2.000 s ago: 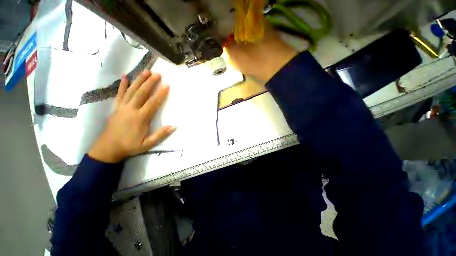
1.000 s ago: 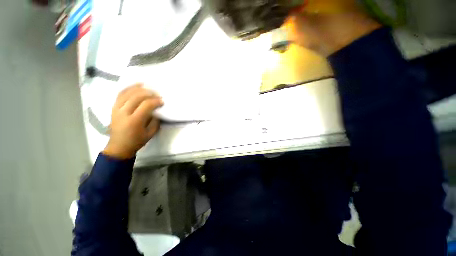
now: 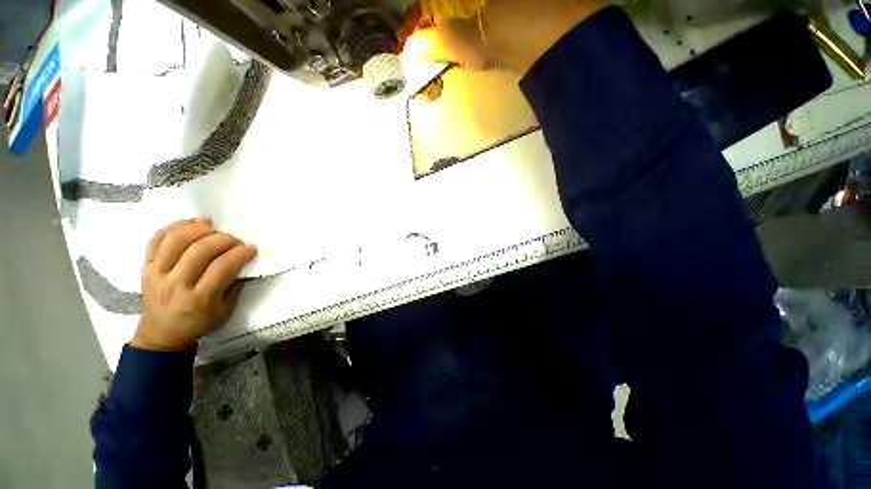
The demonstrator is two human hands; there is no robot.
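A white panel (image 3: 315, 181) lies on the machine table, with a dark grey strip (image 3: 224, 134) curving across its left part. My left hand (image 3: 191, 282) is at the panel's near left edge, fingers curled over and closed on it; the thumb is mostly hidden. My right hand (image 3: 501, 33) is at the top, right of the machine head (image 3: 358, 38), beside the cream-yellow needle plate (image 3: 468, 115). Its fingers are partly behind the golden thread bundle (image 3: 454, 8), and whether they hold anything cannot be told. The needle is not clearly visible.
A black smartphone (image 3: 754, 81) lies right of my right forearm, with a brass-coloured tool (image 3: 837, 48) beyond it. A printed ruler (image 3: 382, 298) runs along the table's front edge. Grey patterned fabric (image 3: 244, 411) hangs below; a blue basket (image 3: 845, 401) stands low right.
My left hand was flat with spread fingers; it is now curled, nearer the front edge. The panel's right edge has moved left, showing more needle plate. My right hand stays by the machine head.
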